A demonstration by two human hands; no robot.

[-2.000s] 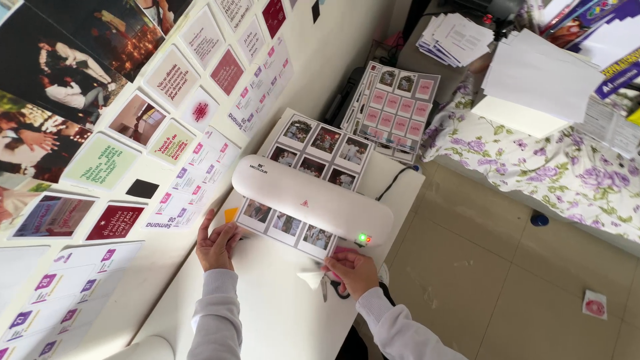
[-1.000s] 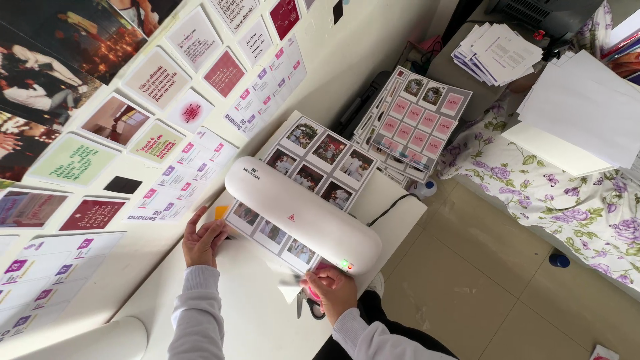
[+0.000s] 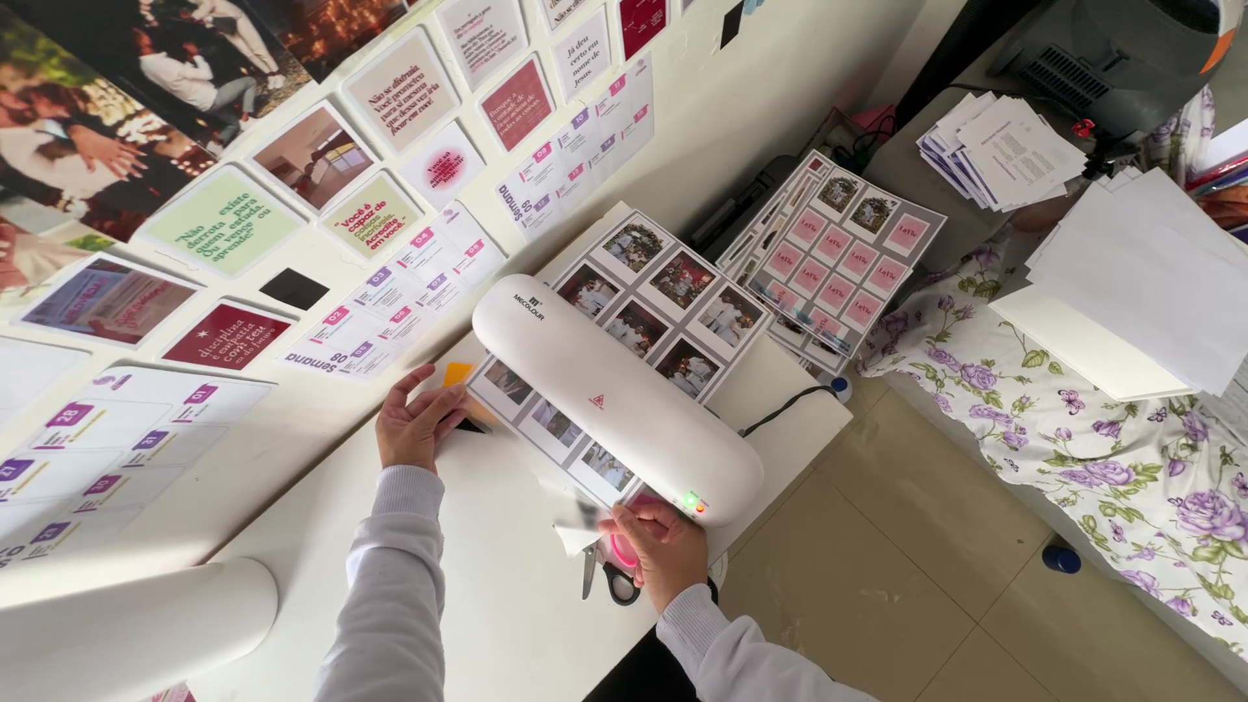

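Note:
A white Mecolour laminator [image 3: 614, 400] stands at an angle on the white table. A sheet of printed photos [image 3: 555, 427] runs through it, its near edge sticking out on my side and its larger part lying beyond the machine. My left hand [image 3: 419, 419] pinches the sheet's left near corner between thumb and fingers. At the right near corner, beside the green and red lights, my right hand [image 3: 663, 548] has its thumb and fingers on the sheet. Scissors [image 3: 620, 582] with a dark handle lie partly under my right hand, near a small white scrap [image 3: 575, 538].
Printed sheets [image 3: 848, 253] are stacked behind the laminator. A black cable [image 3: 785, 408] runs from its right side. The wall with pinned cards [image 3: 390, 244] borders the left. A white cylinder [image 3: 146, 624] lies near left. Paper piles [image 3: 1136, 273] rest on flowered cloth at right.
The strip of the photo sheet on my side of the laminator has become narrower. Both hands stay at its near corners. The view has shifted somewhat.

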